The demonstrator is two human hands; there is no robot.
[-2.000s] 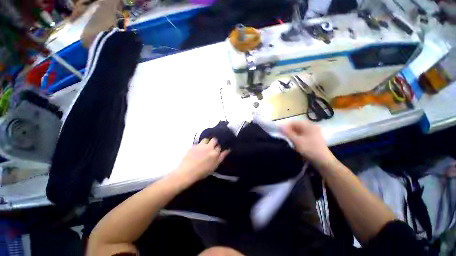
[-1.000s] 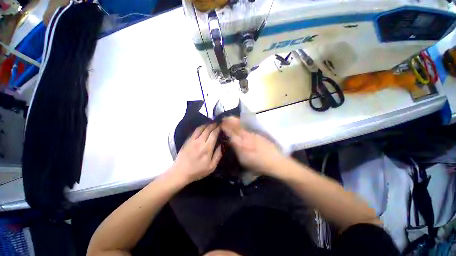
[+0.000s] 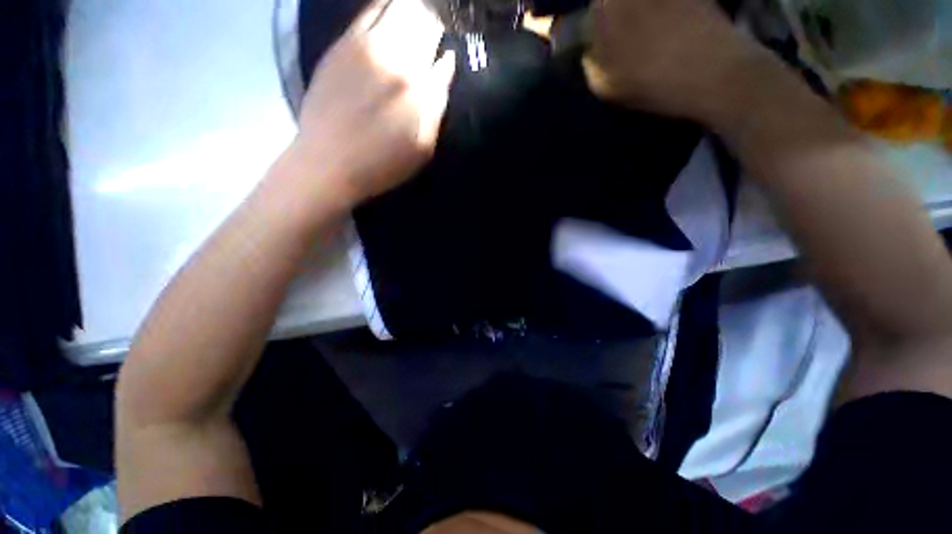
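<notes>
A black garment panel point(image 3: 522, 198) lies across the front of the table and under both hands, with white edging at its left side and a white folded-over part point(image 3: 624, 269) at its lower right. My left hand point(image 3: 381, 99) lies on the panel's upper left, its fingers bent near the needle area. My right hand point(image 3: 652, 52) is at the panel's upper right, fingers curled on the cloth. The shiny presser foot area point(image 3: 477, 50) shows between the hands at the top edge, partly cut off. Whether the fingers pinch the cloth is blurred.
The stack of black cut pieces point(image 3: 37, 188) stands at the left edge on the white table point(image 3: 177, 156). The orange bundle point(image 3: 893, 110) is at the upper right. Black and white pieces point(image 3: 772, 365) hang below the table edge at the lower right.
The view has moved closer and lower. My hands have moved apart, with the black panel spread between them up to the needle area. The scissors are no longer visible.
</notes>
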